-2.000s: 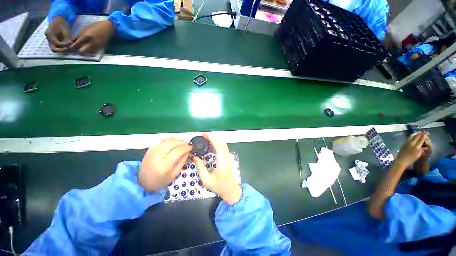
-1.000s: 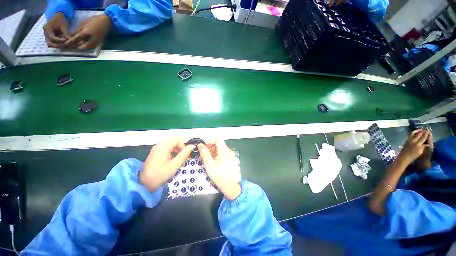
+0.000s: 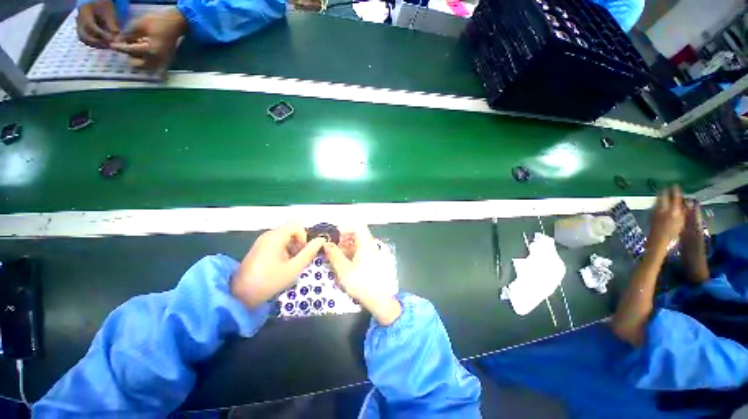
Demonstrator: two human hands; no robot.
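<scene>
A round black watch case (image 3: 321, 232) is held between my two hands, above the far edge of a shiny sheet. My left hand (image 3: 272, 266) grips it from the left, with the thumb on its near side. My right hand (image 3: 362, 274) grips it from the right, thumb also on the near side. The fingers cover much of the case. The white backing sheet (image 3: 310, 298) with rows of small dark round pads lies on the dark green bench under my hands, its right part hidden by my right hand.
A green conveyor belt (image 3: 221, 155) with small dark cases runs beyond a white rail (image 3: 148, 221). Tweezers (image 3: 496, 248), a white wipe (image 3: 535, 277) and a bottle (image 3: 581, 231) lie right. A black device (image 3: 18, 307) lies far left. Other workers' hands are at upper left and right. Black trays (image 3: 549, 69) stand across.
The case was tilted from face-up in my fingers to a flatter angle, thumbs now on its near edge. Cases on the belt moved left. The right-hand worker's hands moved towards the belt.
</scene>
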